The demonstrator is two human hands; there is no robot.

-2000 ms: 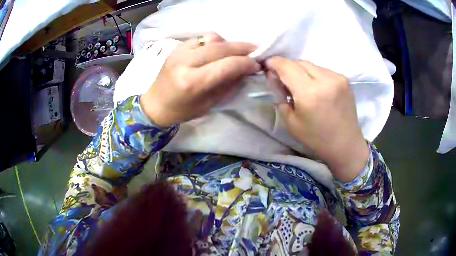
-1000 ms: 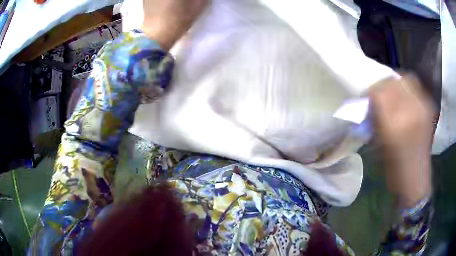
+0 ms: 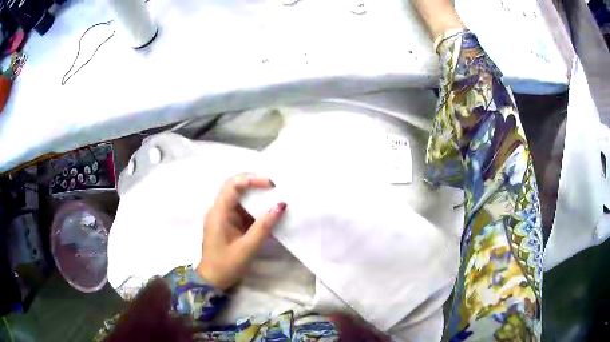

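Observation:
The off-white garment is spread over the lap, up to the table edge. A white label with faint dark print lies flat on its upper right part. My left hand rests on the garment left of centre, thumb and index finger apart; its other fingers are partly hidden. My right arm reaches forward over the table. Only the wrist and the base of my right hand show at the top edge; the fingers are outside the picture.
The pale-covered table spans the top, with a white cylindrical object and a loop of dark thread. Below it at left are a box of small spools and a translucent pink tub. Pale cloth hangs at right.
The view has shifted up to show more table. My hands have parted: my right hand has moved from the garment to the table, my left back onto the cloth. The label now lies in view.

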